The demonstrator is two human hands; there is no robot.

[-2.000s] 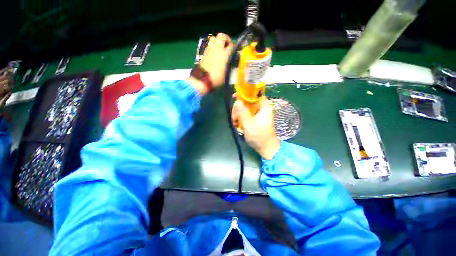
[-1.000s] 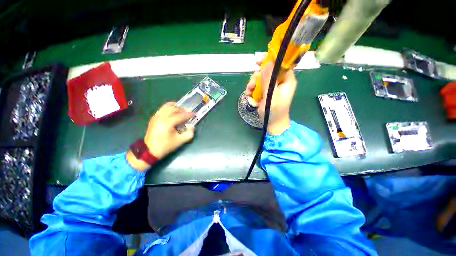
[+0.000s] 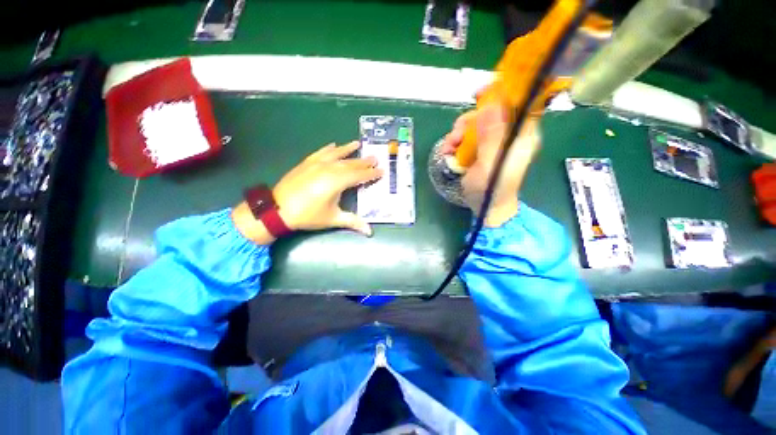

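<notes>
A phone mid-frame [image 3: 387, 183] lies upright on the green work surface in front of me, with a green patch at its top and an orange and dark strip inside. My left hand [image 3: 328, 189] rests at its left edge, fingers spread, fingertips on the frame. My right hand [image 3: 498, 153] is closed round the yellow-orange electric screwdriver [image 3: 532, 64], which tilts up to the right. Its lower end is over the round speckled screw tray [image 3: 446, 174], partly hidden by the hand. The screwdriver tip is hard to make out.
The red bin [image 3: 128, 127] with white bits and the black parts tray [image 3: 53, 212] are at left. More phone frames [image 3: 599, 212] lie at right. A black cord [image 3: 489, 200] hangs before my right hand. A pale-green post [image 3: 638, 51] stands upper right. Part of another person shows lower right.
My left hand first came back from the belt with the phone frame. Since then the frame has turned from slanted to upright and moved right; the hand has opened beside it. The screwdriver stays over the tray.
</notes>
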